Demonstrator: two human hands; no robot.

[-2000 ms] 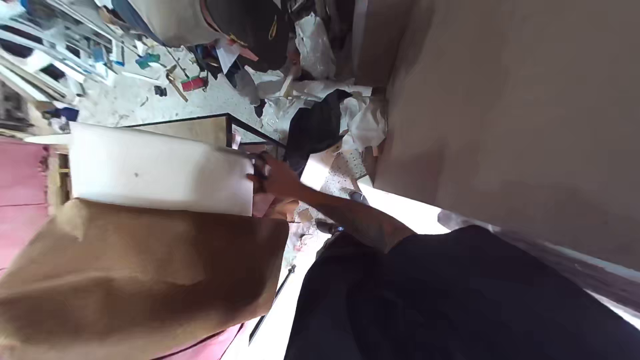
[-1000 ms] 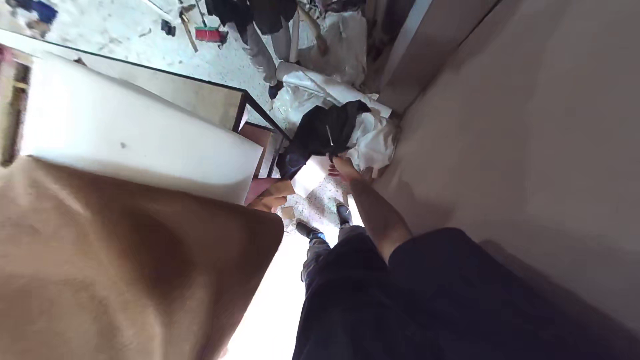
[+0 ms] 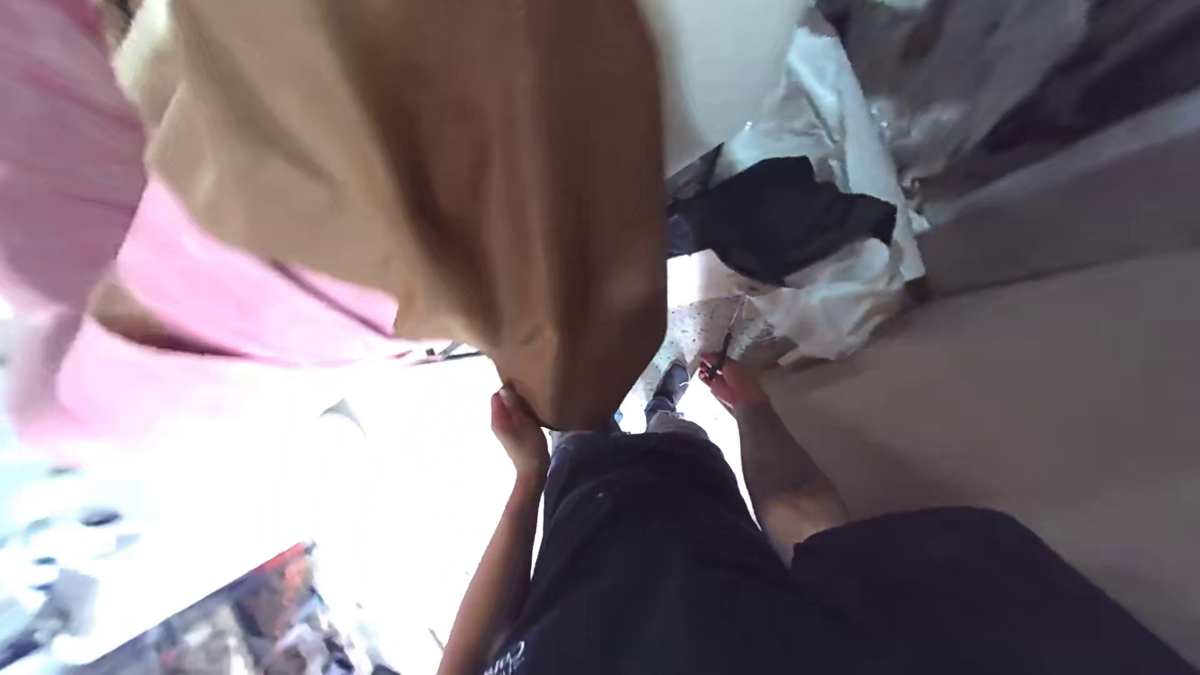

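A large brown sheet, fabric or leather, (image 3: 450, 187) hangs across the upper middle of the head view. My left hand (image 3: 518, 429) grips its lower corner beside my waist. My right hand (image 3: 727, 380) is to the right of the sheet, closed around a thin dark tool (image 3: 726, 345) whose kind I cannot tell. Past that hand lie a black cloth (image 3: 783, 217) and crumpled white plastic sheeting (image 3: 839, 305). Part of a smooth white sheet or roll (image 3: 731, 66) shows behind the brown sheet's right edge.
Pink material (image 3: 234, 272) hangs at the left. A tan, flat surface (image 3: 1012, 422) runs along my right side. My shoe (image 3: 672, 380) stands on the speckled floor between. At the lower left is a blurred heap of mixed scraps (image 3: 281, 609); glare hides much of that side.
The brown sheet has moved from the left to the middle of the view, and my left hand now shows at its corner. My right hand has left the white sheet's edge. The view has swung strongly.
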